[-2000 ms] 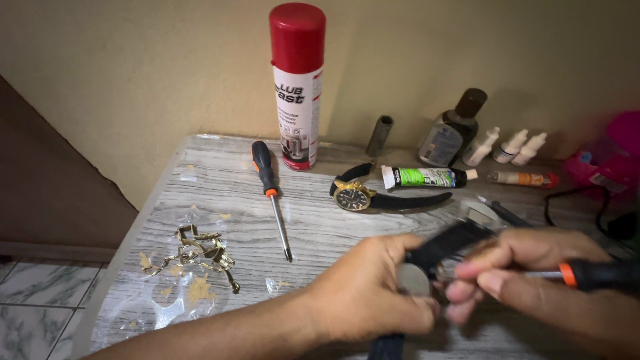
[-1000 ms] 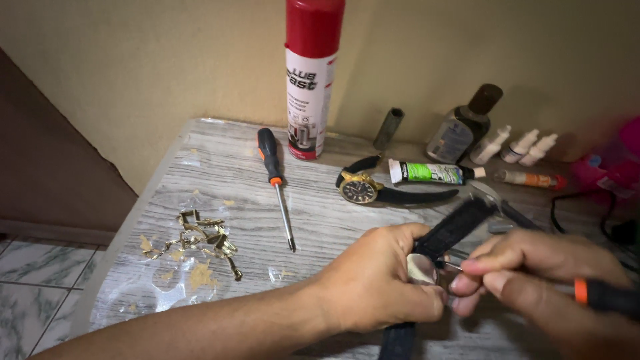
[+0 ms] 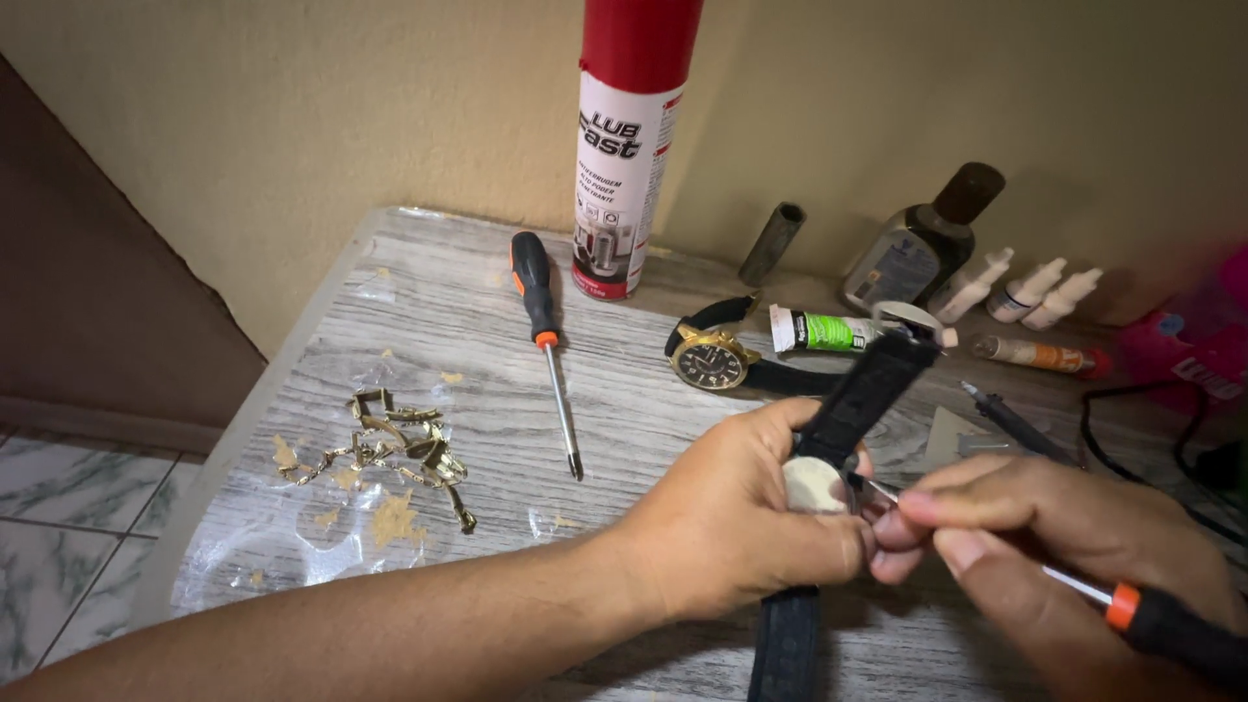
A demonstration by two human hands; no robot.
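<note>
My left hand point(image 3: 746, 522) grips a wristwatch with a black strap point(image 3: 863, 400), its pale round case back point(image 3: 814, 486) facing up. In my right hand point(image 3: 1033, 546) is a screwdriver with a black and orange handle point(image 3: 1155, 624); its thin shaft reaches the edge of the watch case between my fingers, where the tip is hard to make out. Beyond my left hand lies a gold-cased watch point(image 3: 710, 361) with a dark dial and black strap. A second black and orange screwdriver point(image 3: 546, 336) rests on the wood-grain table point(image 3: 468, 322).
Gold-coloured metal links point(image 3: 409, 444) lie at left. Toward the wall are a red and white spray can point(image 3: 634, 166), a metal tube point(image 3: 772, 244), a green-labelled tube point(image 3: 824, 331), a dark bottle point(image 3: 912, 244) and small white bottles point(image 3: 1024, 292). A pen-like tool point(image 3: 1019, 424) lies at right.
The held watch's strap has tilted more upright since the earliest frame, and its pale case back shows more plainly. Both hands keep hold of their things. The view has shifted slightly.
</note>
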